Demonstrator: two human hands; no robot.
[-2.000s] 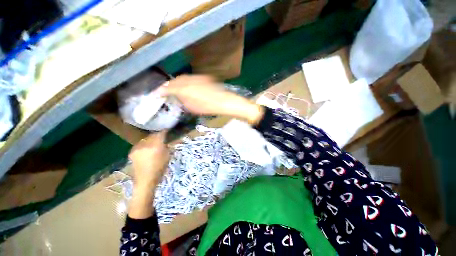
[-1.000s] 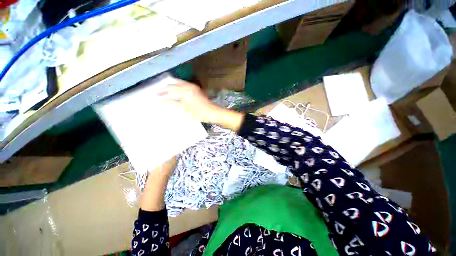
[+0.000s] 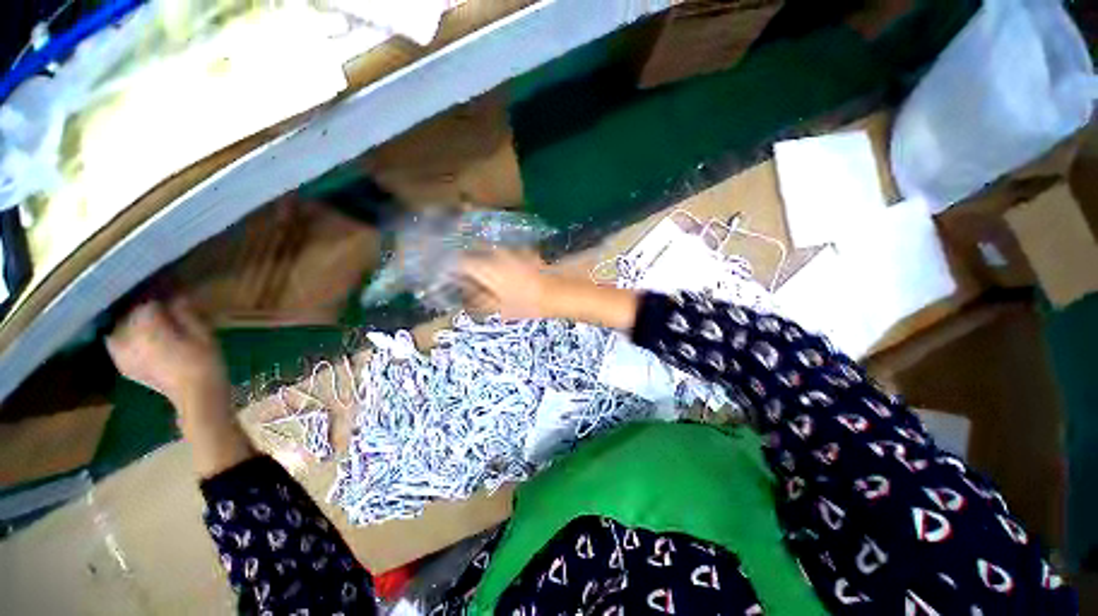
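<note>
A tangled heap of thin white cables [image 3: 470,403] lies on the cardboard-covered ledge before me. My right hand [image 3: 506,284] is at a crumpled clear poly bag [image 3: 440,247] beyond the heap, in a carton with raised flaps; whether the fingers grip it is unclear. My left hand [image 3: 169,349] is blurred, at the left near a brown carton [image 3: 271,271] under the shelf edge; what its fingers hold cannot be told. White sheets [image 3: 831,187] lie right of the heap, with a looped white cable [image 3: 722,247] beside them.
The grey-edged shelf [image 3: 361,114] crosses the upper left above the green belt [image 3: 674,138]. A pale plastic bag [image 3: 993,108] stands at the upper right. A large open carton [image 3: 999,421] is at the right. Another brown carton [image 3: 48,445] is at the left edge.
The large white sheet held in both hands is gone from view. My left hand has moved left and away from the heap. My right hand is now lower, at the clear bag.
</note>
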